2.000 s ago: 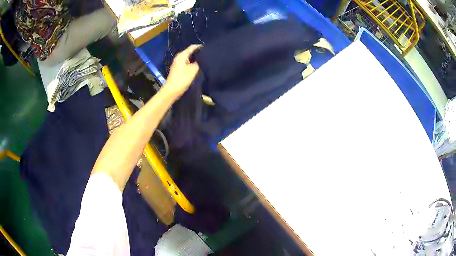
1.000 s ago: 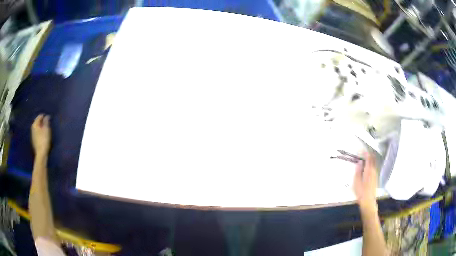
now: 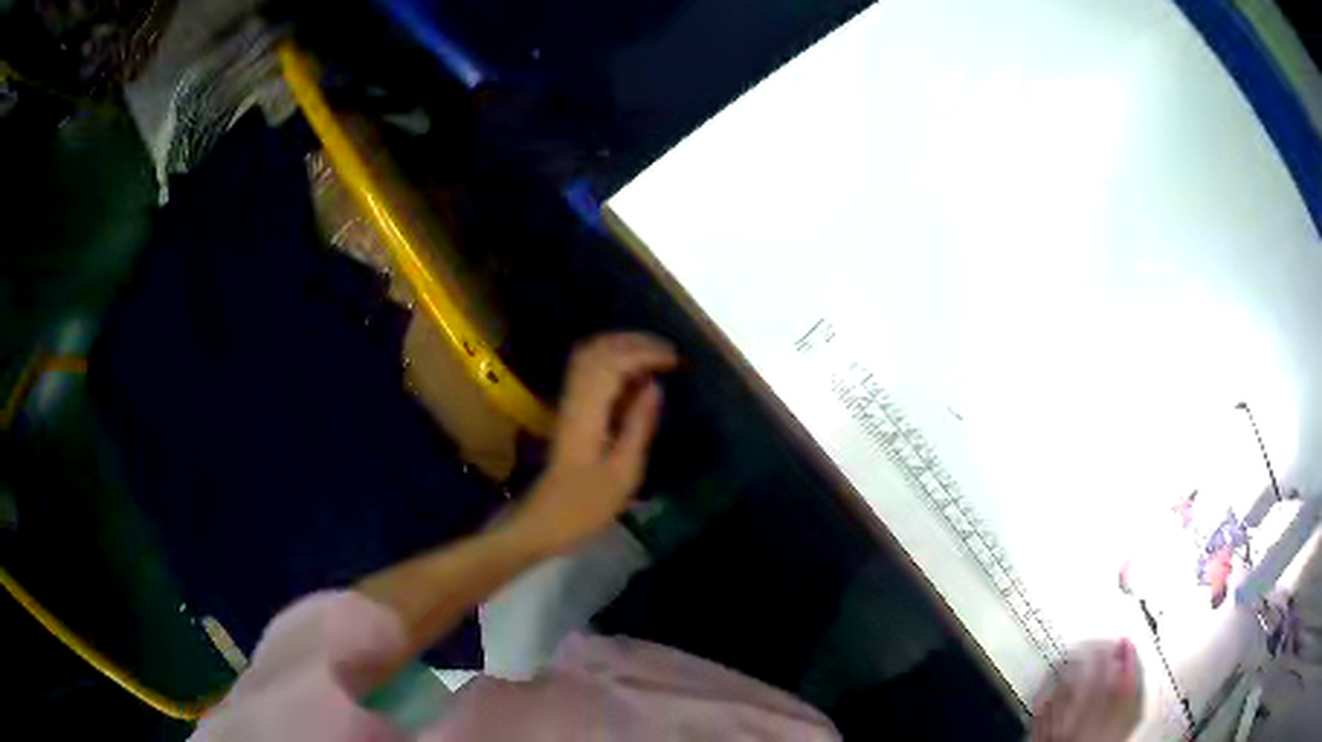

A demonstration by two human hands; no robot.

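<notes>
My left hand [image 3: 602, 420] is left of the white table's [image 3: 928, 247] brown front edge, fingers curled, over dark navy or black material. Whether it holds any is too dark to tell. My right hand [image 3: 1095, 699] is blurred and cut off by the bottom edge, at the table's front right corner; its grip is unclear. Navy fabric pieces [image 3: 276, 363] hang over the cart at left. A slim dark tool [image 3: 1160, 652], perhaps snips, lies beside my right hand under glaring light.
A yellow rail [image 3: 421, 276] runs diagonally between the navy pieces and the table, with brown cardboard [image 3: 461, 384] beside it. A measuring scale [image 3: 942, 486] is marked along the table front. A blue bin edge [image 3: 435, 41] shows at the top. A pale scrap [image 3: 558, 602] is near my lap.
The view has turned back toward the cart. My left hand has left the navy cloth in the blue bin and is now beside the table's front edge. My right hand is now partly out of frame.
</notes>
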